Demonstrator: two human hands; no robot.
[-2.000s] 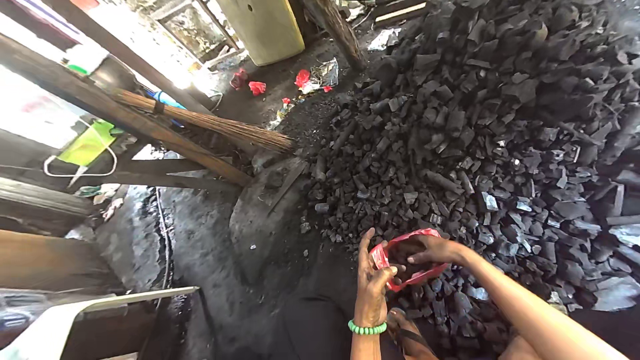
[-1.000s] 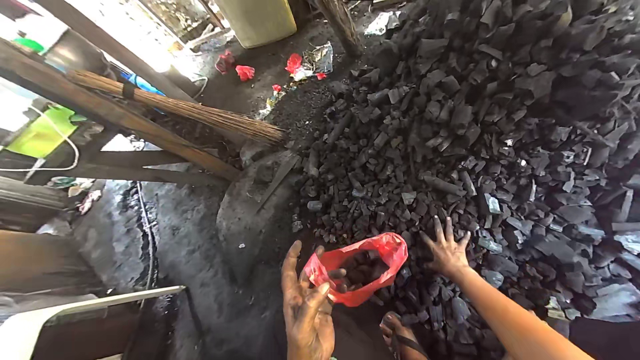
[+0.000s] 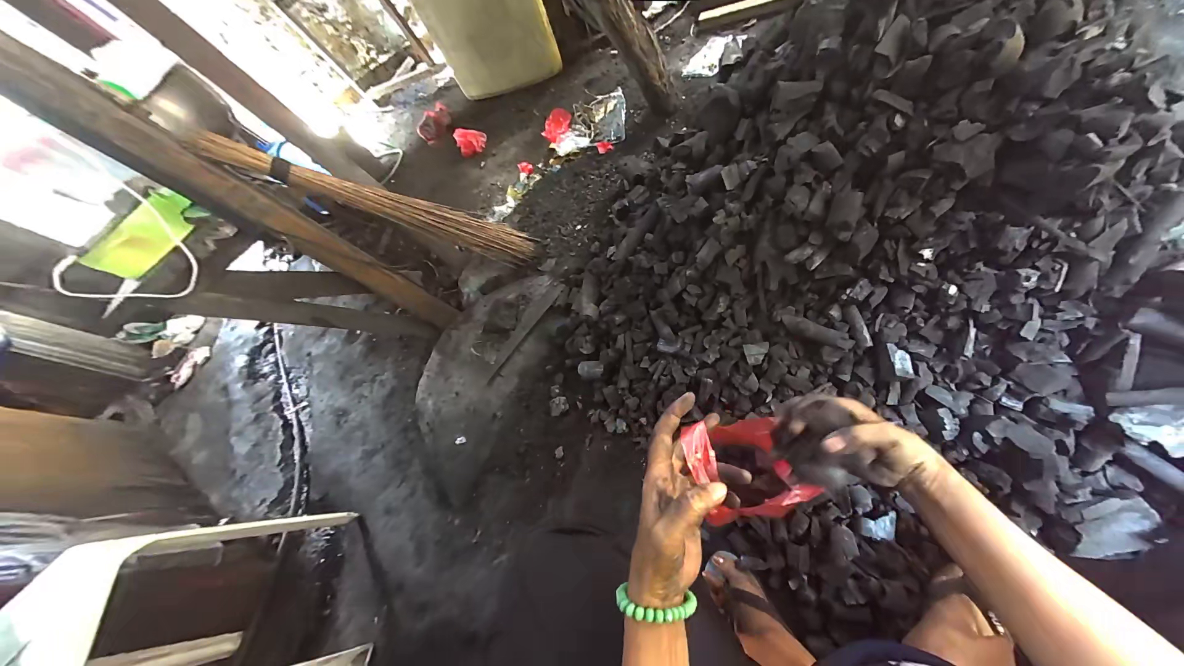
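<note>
My left hand (image 3: 680, 490), with a green bead bracelet on its wrist, grips the left rim of a red plastic bag (image 3: 772, 504). The bag's mouth is spread wide and faces up; dark pieces show inside. Over the bag's right edge is my right hand (image 3: 856, 444), blurred, its fingers curled around dark pieces of charcoal. Behind and to the right rises a large heap of charcoal (image 3: 814, 213), with loose lumps down to my feet.
A stick broom (image 3: 398, 203) leans by a wooden beam (image 3: 231, 203) at the left. Beyond stand a yellowish plastic container (image 3: 490, 46) and a wooden post (image 3: 634, 55). Red plastic scraps (image 3: 470, 141) lie on the ground. A pale frame (image 3: 213, 532) is at lower left.
One second ago my right hand was spread on the charcoal heap; it has moved left to the bag, with charcoal in its fingers. My left hand has kept hold of the bag.
</note>
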